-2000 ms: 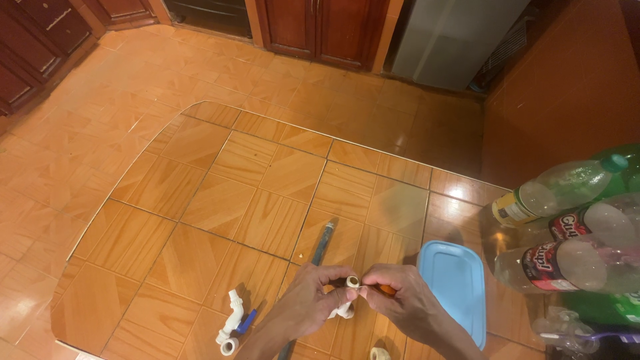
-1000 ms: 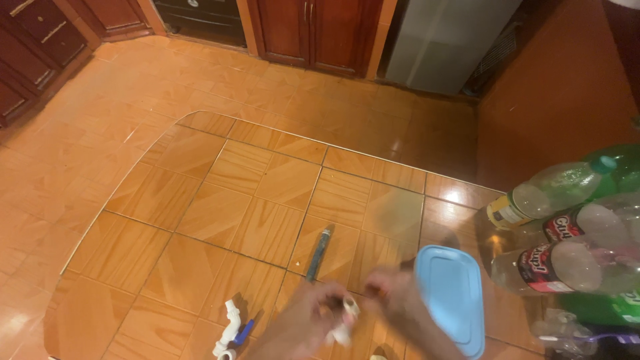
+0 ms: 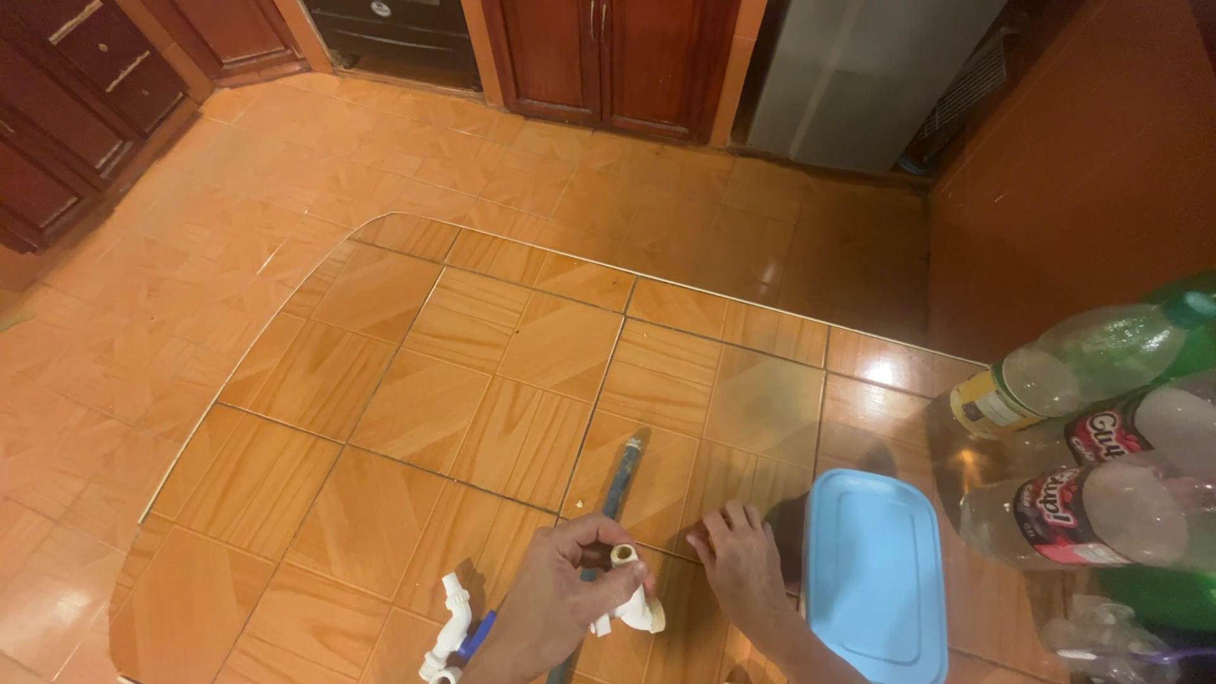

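My left hand grips a white plastic pipe fitting, its round open end facing up between thumb and fingers. Under and beyond that hand lies a dark rod-like tool on the tiled tabletop. My right hand rests low over the tabletop, fingers bent down, left of a light blue plastic lid; whether something is under its fingertips cannot be told. Left of my left hand lies a white plastic faucet with a blue handle.
Several plastic bottles lie or stand along the right side of the tiled table. Its rounded edge runs across the far and left sides. Beyond are the tiled floor, wooden cabinets and a grey appliance.
My right hand was at the fitting two seconds ago; it has moved away to the right, down to the tabletop near the blue lid. My left hand still holds the fitting.
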